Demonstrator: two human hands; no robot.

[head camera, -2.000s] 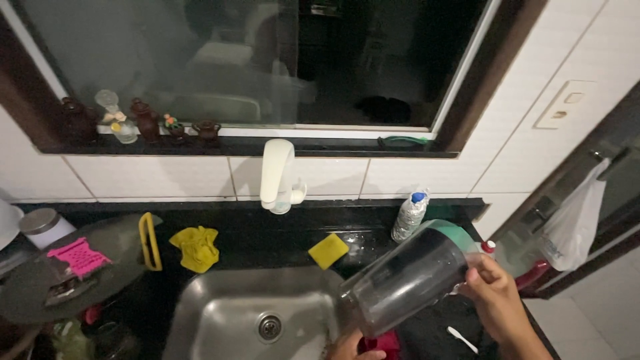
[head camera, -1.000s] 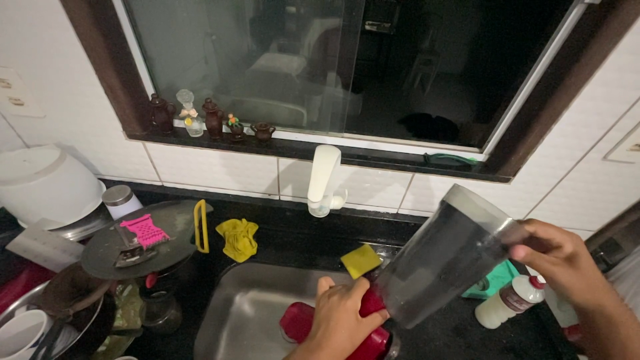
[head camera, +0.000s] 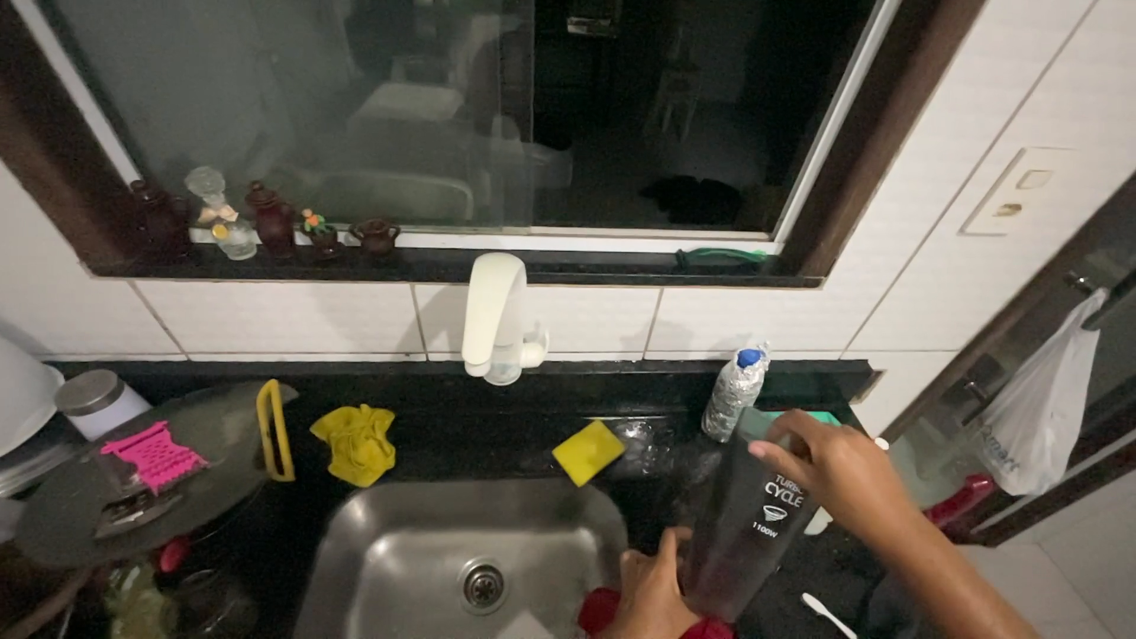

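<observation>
A dark see-through plastic container (head camera: pixel 741 524), printed with white lettering and a swirl symbol, leans at a tilt just right of the sink. My right hand (head camera: pixel 830 466) grips its upper rim from the right, thumb and fingers over the edge. Low in the view, my left hand (head camera: pixel 652 590) is at its lower left side, with a red part (head camera: pixel 599 611) under and beside the fingers; how far that part joins the container is hidden. The steel sink (head camera: pixel 399 524) lies to the left, and a yellow sponge (head camera: pixel 588 453) rests behind it.
A white faucet (head camera: pixel 495 311) stands behind the sink. A yellow cloth (head camera: pixel 357 444) and a glass lid (head camera: pixel 222 426) with a pink item (head camera: pixel 155 454) are left. A foil-wrapped bottle (head camera: pixel 735 395) and a white brush (head camera: pixel 827 614) are right. A plastic bag (head camera: pixel 1047 399) hangs at far right.
The container has turned, so its printed side now shows and it stands more steeply. My left hand has moved from over the red part to the container's side. The view has shifted.
</observation>
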